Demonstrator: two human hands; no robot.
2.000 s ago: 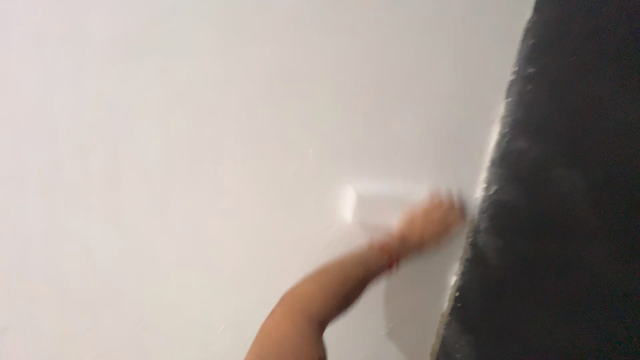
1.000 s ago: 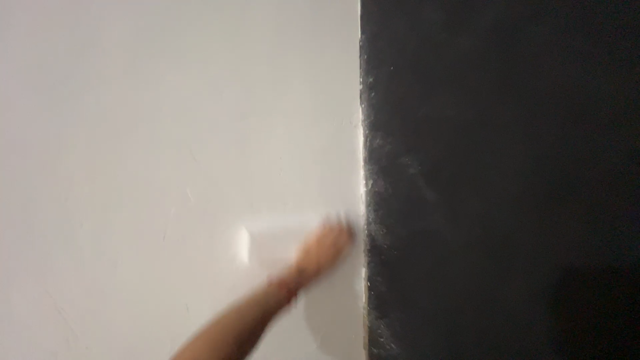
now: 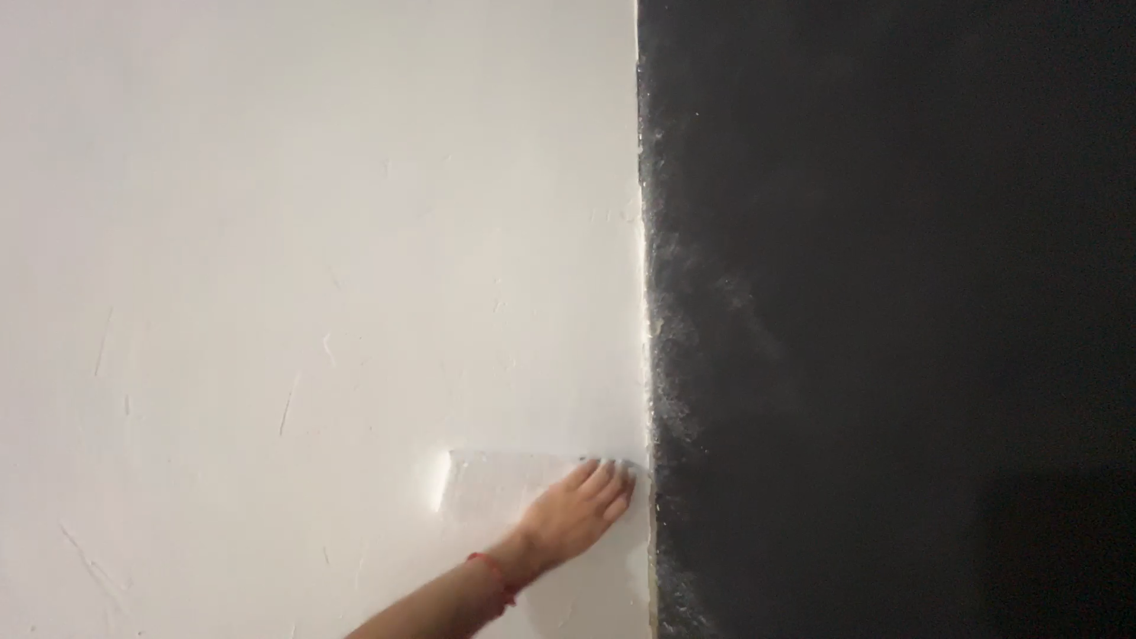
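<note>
My left hand [image 3: 579, 510], with a red band at the wrist, reaches up from the bottom of the view. Its fingers are bent over the right part of a flat, pale, roughly rectangular tool [image 3: 497, 486], which looks like a wide spreading blade. The tool lies against the white wall surface [image 3: 266, 222], close to its right edge. A bright strip shows at the tool's left end. The fingertips look greyish, and the hand hides part of the tool. My right hand is outside the view.
A dark surface [image 3: 870, 266] fills the right side, with whitish smears near the border. A rough upright edge [image 3: 647, 355] divides it from the white wall. Thin scratches and small marks show on the white surface. A darker shadow lies at the lower right.
The view has swung, so the border now stands nearly upright. My left hand stays on the pale tool beside the edge; its blur has gone.
</note>
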